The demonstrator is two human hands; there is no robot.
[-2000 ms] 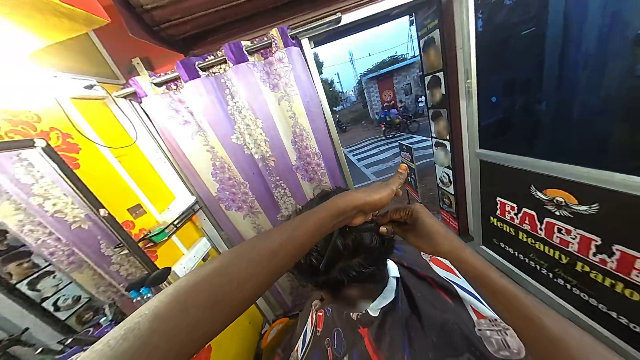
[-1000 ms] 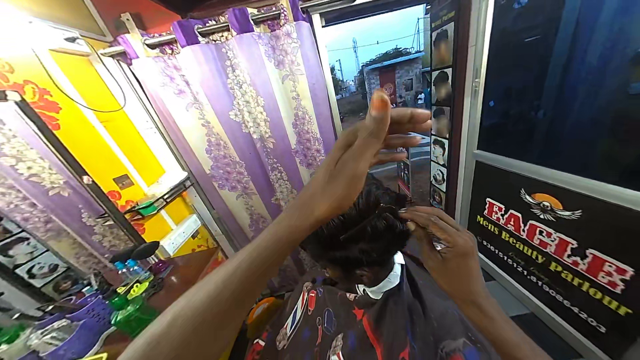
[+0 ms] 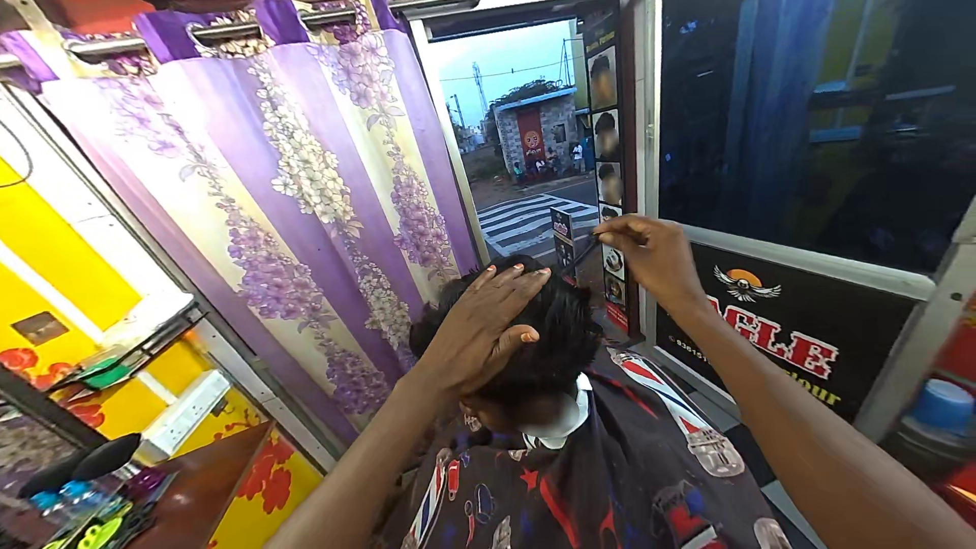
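A seated person's head with dark hair is in the lower middle, bent forward. My left hand lies on the hair with its fingers extended and slightly spread. My right hand is raised to the right of the head, thumb and fingertips pinched together on something small and dark, too small to name. A white neck strip circles the person's neck above a dark barber cape printed with combs, poles and clippers.
A purple floral curtain hangs ahead, beside a doorway onto a striped road crossing. At lower left, a wooden counter bears bottles and green-handled items. A glazed panel with a black sign stands right.
My left hand has come down from its raised position onto the hair. My right hand has moved up and away from the hair. The view has shifted.
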